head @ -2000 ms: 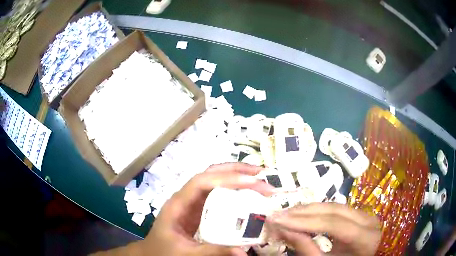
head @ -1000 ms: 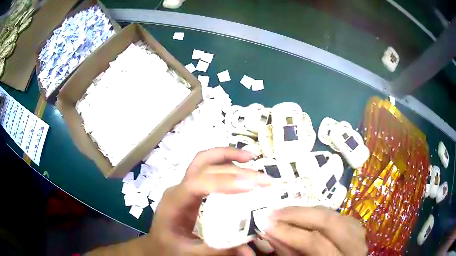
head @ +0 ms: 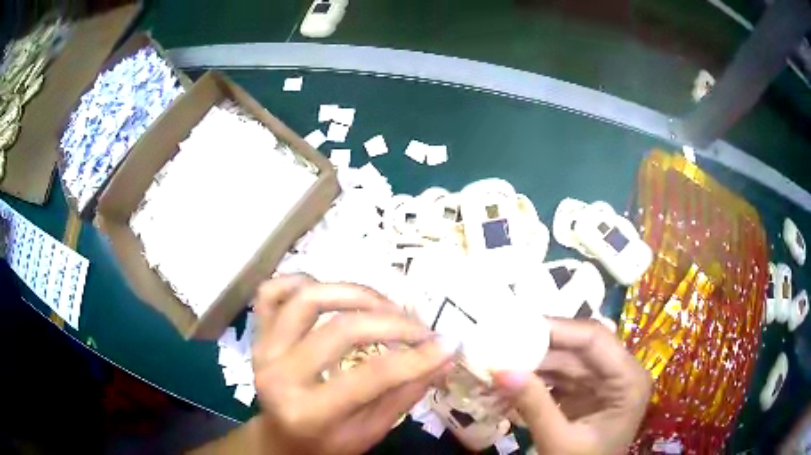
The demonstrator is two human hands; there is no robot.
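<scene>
A cream-white housing [head: 514, 339] is held up in my right hand [head: 582, 382], thumb in front and fingers behind its right side. A white square [head: 455, 322] covers most of the dark window at the housing's left part, leaving a dark border. My left hand [head: 356, 360] has its fingertips pinched at the lower left edge of this square. Glare hides the housing's outline and how firmly the square is seated. Other housings with dark windows [head: 498, 222] are heaped behind my hands.
An open carton [head: 213, 324] of white squares stands left, with loose squares [head: 376, 145] around it. A second carton [head: 76, 182], label sheet [head: 44, 258] and cardboard [head: 40, 169] are farther left. An amber bundle [head: 694, 320] lies right. A metal rail [head: 445, 67] crosses behind; housings [head: 322, 16] lie beyond.
The housing has passed from my left hand to my right and been raised rightward. My left fingertips have moved to the white square. A housing beyond the rail has moved further into view at upper left.
</scene>
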